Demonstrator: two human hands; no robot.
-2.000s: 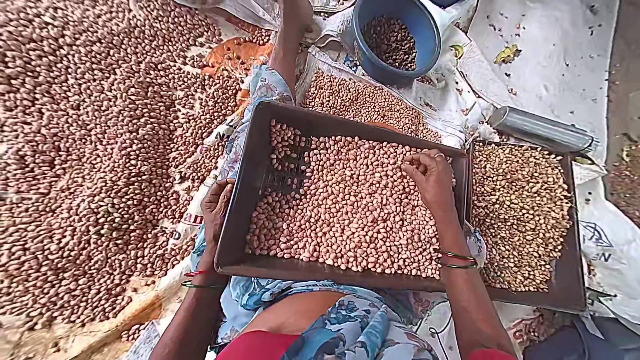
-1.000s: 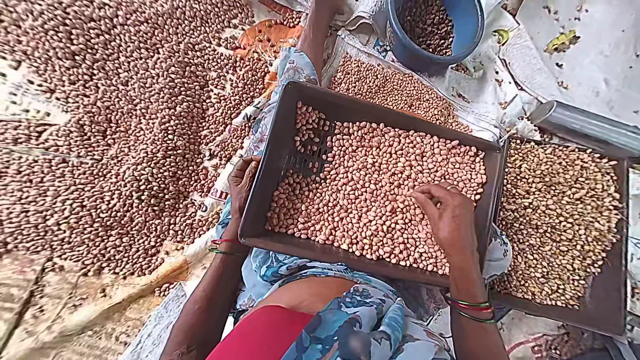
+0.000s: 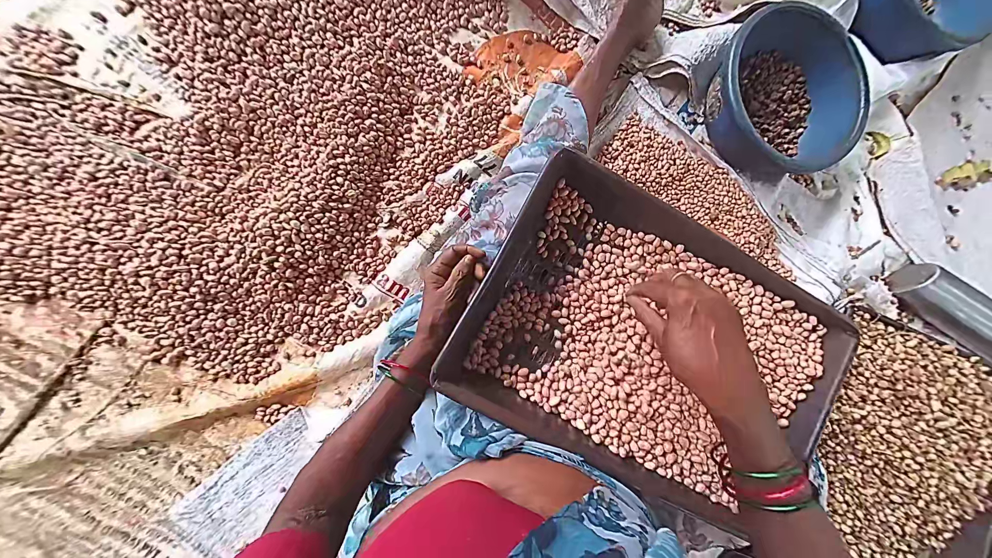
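Observation:
A dark rectangular tray (image 3: pixel 496 395) rests across my lap, holding pinkish nuts or seeds (image 3: pixel 612 387) and, near its left end, a smaller group of redder ones (image 3: pixel 508 325). My left hand (image 3: pixel 453 291) is curled beside the tray's left wall; a small piece shows at its fingertips. Over the nuts in the tray is my right hand (image 3: pixel 690 325), its thumb and fingers pointing left and close to the pile. Whether anything is between those fingertips cannot be told. Beyond the tray's right end, a second tray holds yellow-brown nuts or seeds (image 3: pixel 907 434).
Reddish-brown nuts or seeds (image 3: pixel 271 170) cover the sheet at left. A pale heap (image 3: pixel 690 178) lies behind the tray. A blue bucket (image 3: pixel 841 116) with dark contents stands at upper right, another blue container (image 3: pixel 907 35) beyond it. A metal cylinder (image 3: pixel 945 298) lies at right.
My right hand has moved left and away from the tray's right end, over the middle of the nuts. My left hand remains by the left wall. The view has turned and shifted left.

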